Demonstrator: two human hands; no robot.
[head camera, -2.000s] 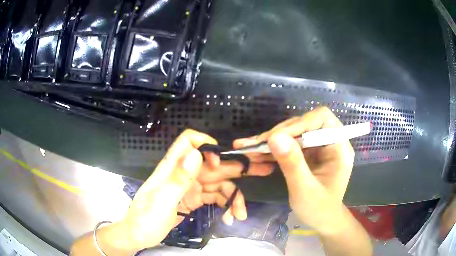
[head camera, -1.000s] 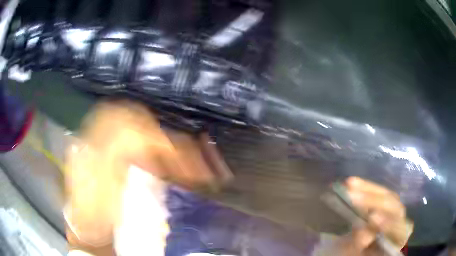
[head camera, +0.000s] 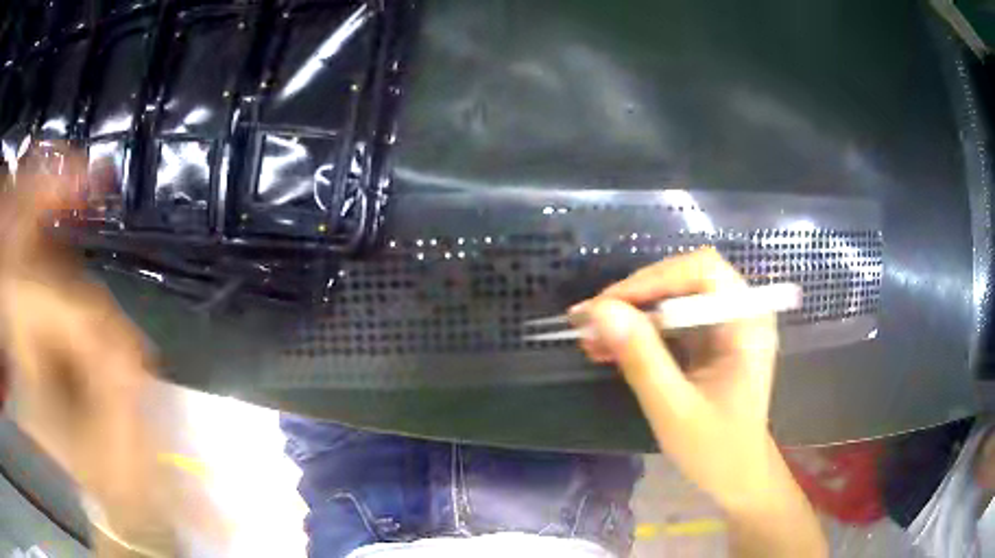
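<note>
My right hand (head camera: 693, 327) holds white-handled tweezers (head camera: 729, 310) over the dotted sheet (head camera: 436, 316). The two fine metal tips point left, slightly apart, above the rows of dark dots. I cannot tell if they hold a dot. My left hand (head camera: 66, 283) is blurred at the left edge, its fingers over the front left pockets of the shiny black blister tray (head camera: 235, 234). Whether it holds anything is hidden by the blur. No black frame is visible between my hands.
The dark green tabletop (head camera: 655, 98) extends behind the sheet, with its curved edge in front. Below it are my jeans, a floor with yellow lines, and something red (head camera: 840, 480) at the lower right. Dark ridges lie along the tray's near edge.
The black frame that was on my left fingers has gone from view. My left hand has moved far left to the tray. My right hand is back over the sheet after a blurred shift in view.
</note>
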